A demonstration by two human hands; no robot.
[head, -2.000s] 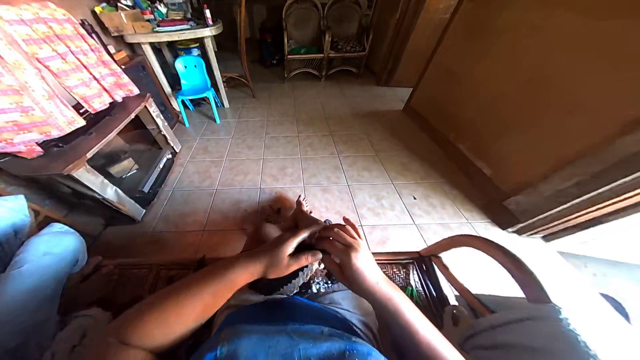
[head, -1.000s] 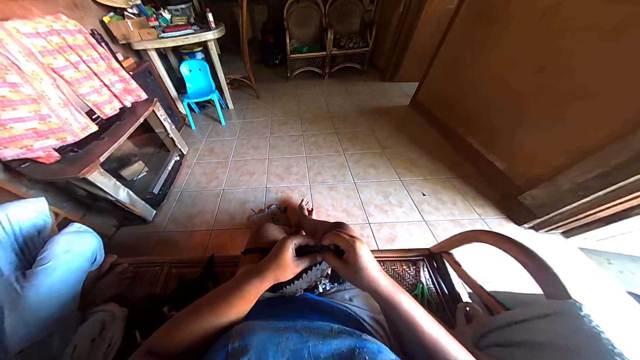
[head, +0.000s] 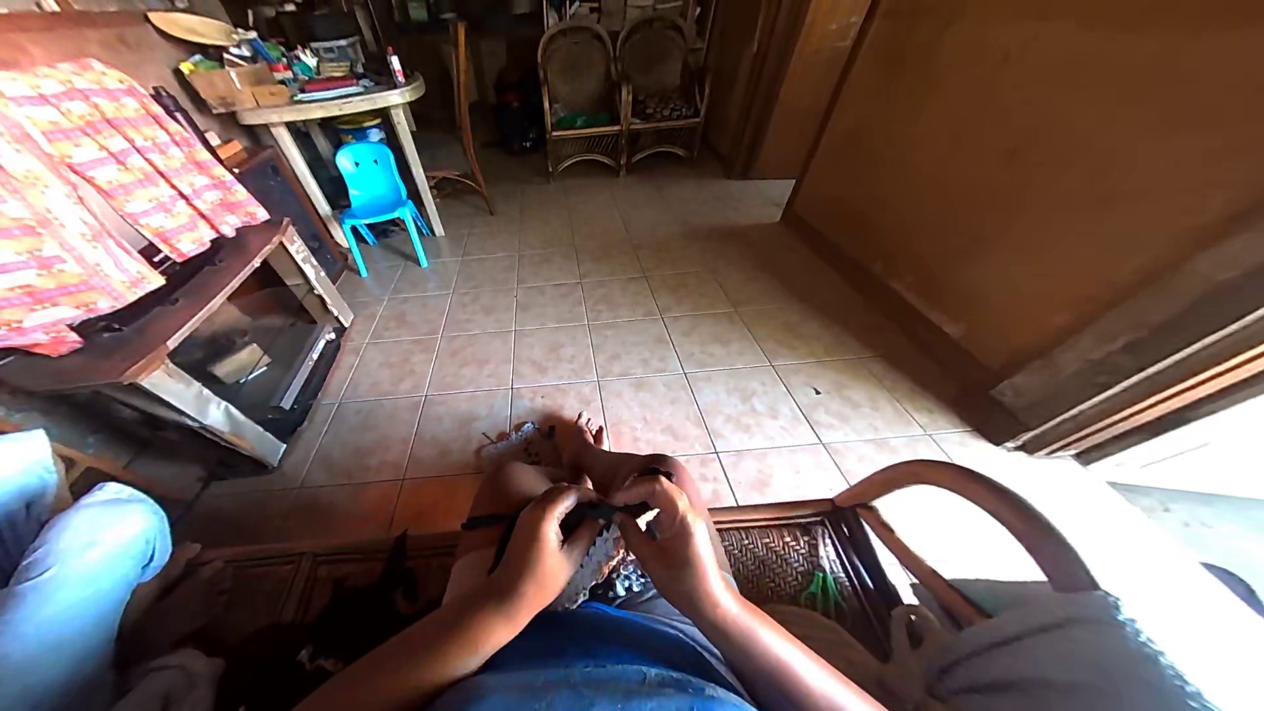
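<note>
Above my lap, my left hand (head: pixel 555 538) and my right hand (head: pixel 664 528) are close together, both gripping a thin black strip (head: pixel 600 512), perhaps cord or cloth. One end of it sticks out left of my left hand. Below the hands, a light, jagged-edged piece (head: pixel 591 573) and small shiny pieces (head: pixel 624 581) rest on my lap; what they are cannot be told. My fingers hide part of the black strip.
I sit on a woven rattan bench (head: pixel 775 553) with a curved armrest (head: pixel 978 484). Green-handled scissors (head: pixel 822 592) lie on its seat at the right. Another person's leg (head: pixel 79 563) is at the left. Dark cloth (head: pixel 346 622) lies beside me. A blue plastic chair (head: pixel 373 183) stands farther off.
My hands were bunched together two seconds ago, then held the black strip between them. They now pinch it close together, with an end showing at the left.
</note>
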